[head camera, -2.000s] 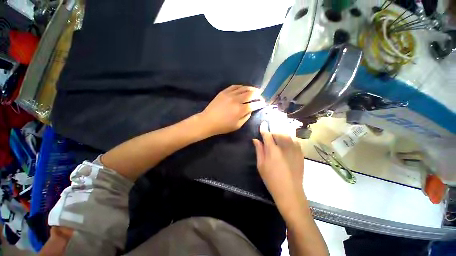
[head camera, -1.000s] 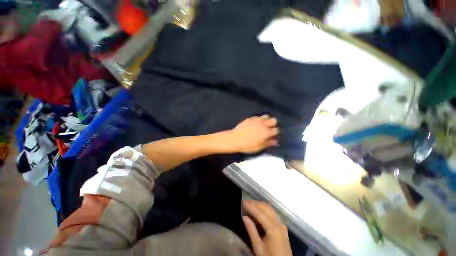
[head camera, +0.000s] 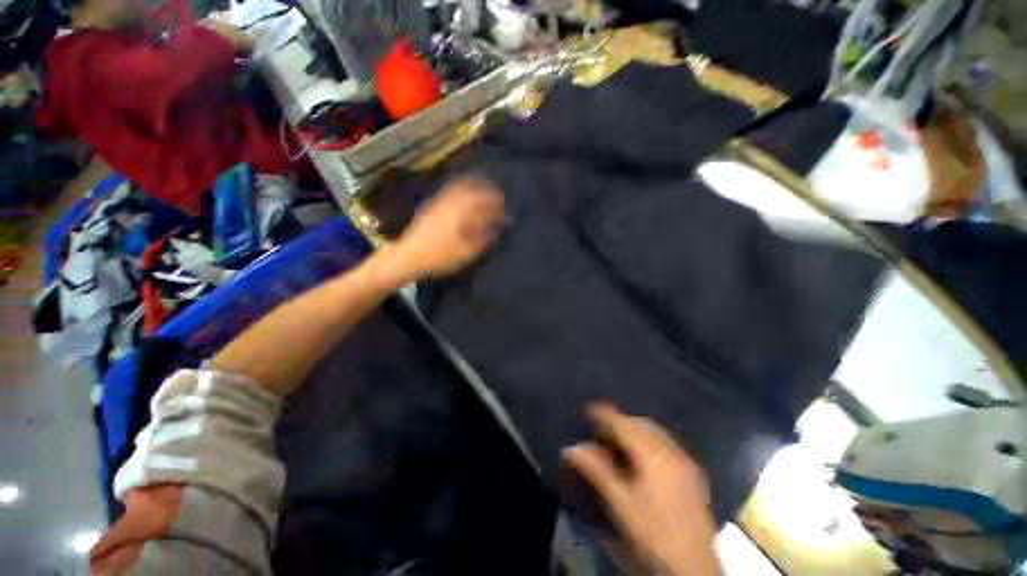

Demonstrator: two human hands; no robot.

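Note:
Black cloth (head camera: 541, 304) lies spread over the white table in front of me, and more black cloth hangs over my lap. My left hand (head camera: 460, 225) is blurred, with its fingers curled at the upper left part of the cloth; whether it grips the cloth cannot be told. My right hand (head camera: 648, 478) is over the lower edge of the cloth, thumb and fingers bent around a dark fold. The sewing machine (head camera: 940, 478) with its blue stripe is at the lower right, its lamp glowing beside the cloth.
A blue basket (head camera: 276, 276) full of mixed offcuts stands at the left. A person in red (head camera: 169, 107) is beyond it. An orange-red object (head camera: 407, 81) is near the taped side extension (head camera: 434, 122). A white bag (head camera: 873, 169) lies at the upper right.
The view has swung left, putting the machine at the lower right. My hands have left the needle area; my left hand has moved far up and left over the cloth.

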